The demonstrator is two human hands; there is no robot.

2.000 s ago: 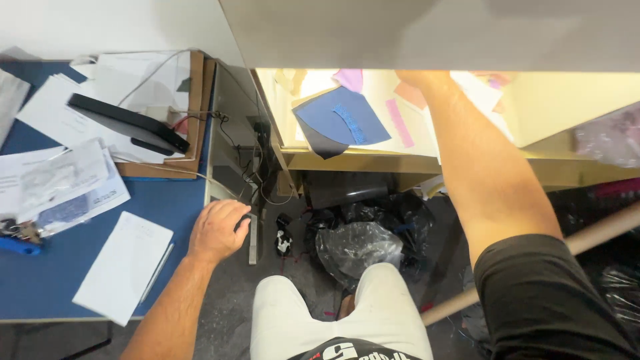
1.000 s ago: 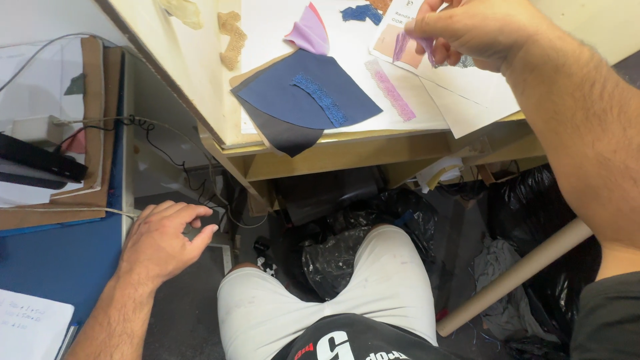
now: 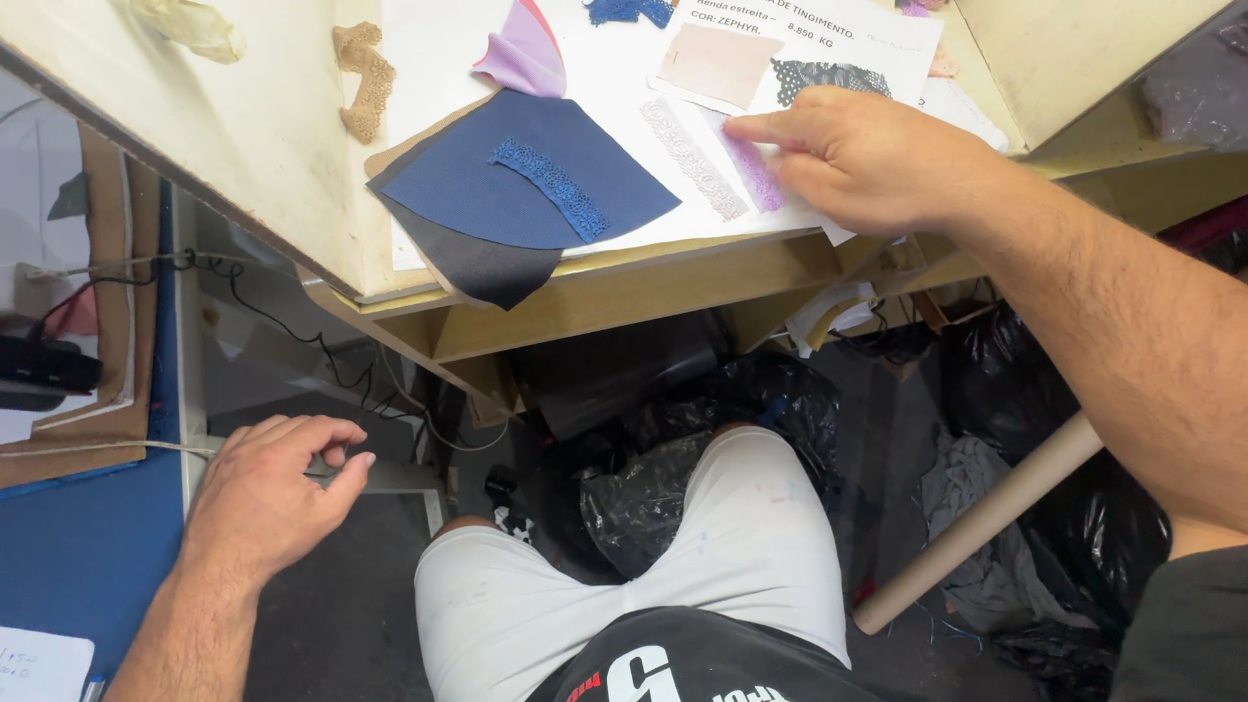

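Observation:
My right hand [image 3: 868, 161] rests over the lit shelf, its index fingertip on a strip of lilac lace [image 3: 756, 171]. A paler lace strip [image 3: 692, 156] lies to the left of it. Above the hand are a black lace piece [image 3: 829, 80] and a pale pink fabric swatch [image 3: 720, 66] on a printed sheet [image 3: 897, 44]. Navy fabric pieces [image 3: 439, 185] with a blue lace strip [image 3: 556, 190] on top lie further left, below a lilac fabric piece [image 3: 526, 54]. My left hand [image 3: 278, 487] hangs by the blue desk's edge, fingers curled apart, holding nothing visible.
Beige lace [image 3: 366, 83] lies near the shelf's left wall. A blue desk [image 3: 88, 546] with papers and cables stands at left. Black plastic bags [image 3: 643, 487] lie under the shelf, and a cardboard tube [image 3: 985, 522] leans at right, beside more bags.
A second ago my right hand held a small lilac piece above the sheet; now it touches lilac lace lying on the shelf. The view has moved closer to the shelf since the first frame.

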